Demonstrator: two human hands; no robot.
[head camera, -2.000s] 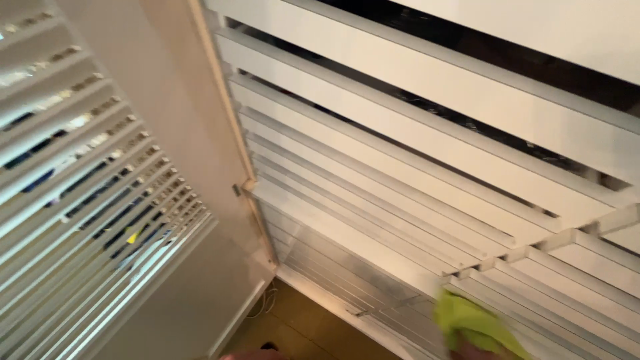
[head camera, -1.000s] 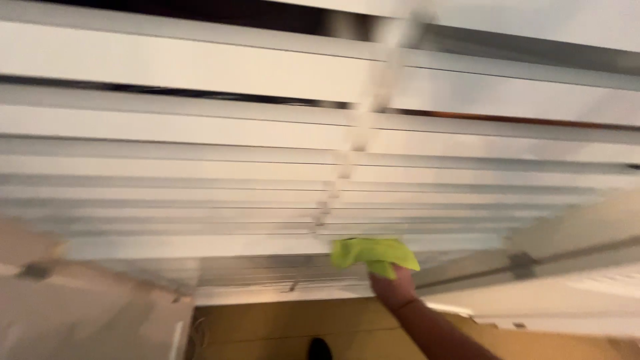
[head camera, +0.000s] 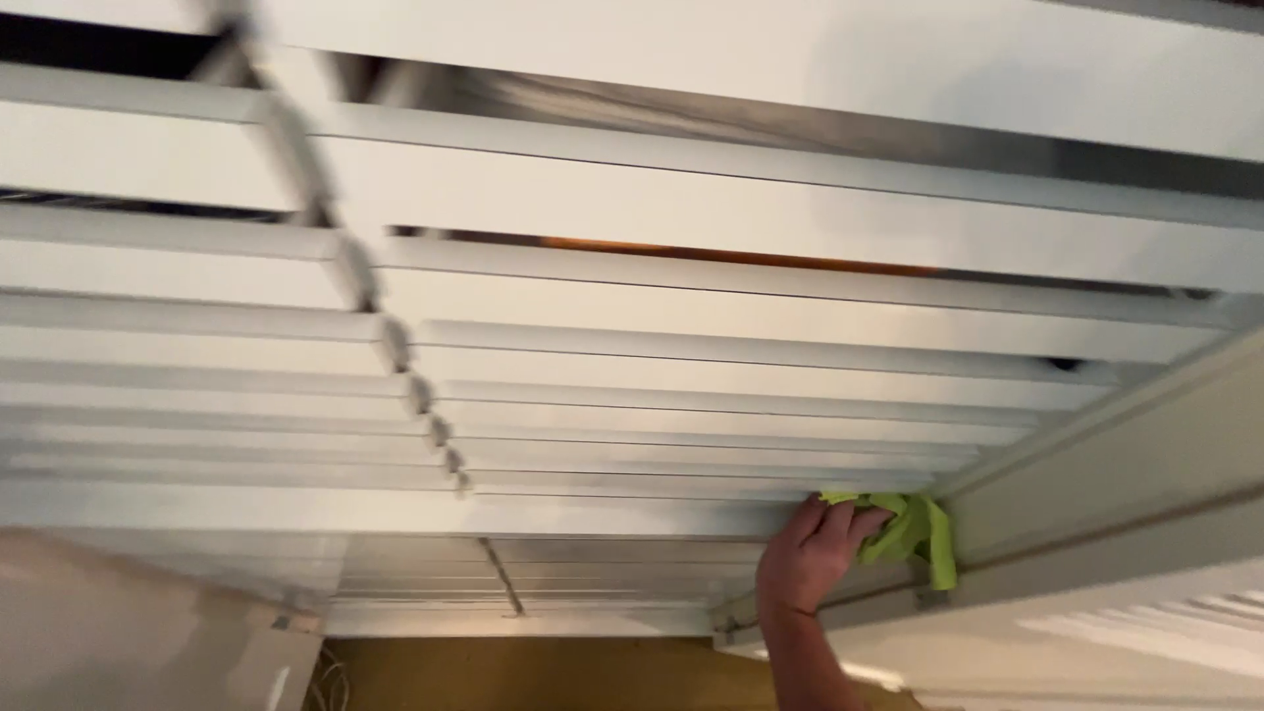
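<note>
My right hand is closed on a lime-green cloth at the lower right of the view. The hand and cloth are at the low end of a white louvered panel, by its right side edge, where the last slats meet a solid white rail. Part of the cloth hangs down past the fingers to the right. A segmented tilt strip runs down the middle of the slats. My left hand is out of view.
White side panels stand at the left and right, with metal hinges on the right one. Below are a yellowish-brown floor and thin white cables. Dark gaps show between the upper slats.
My right hand has carried the cloth from near the middle strip to the panel's right edge. The view has also shifted to the right.
</note>
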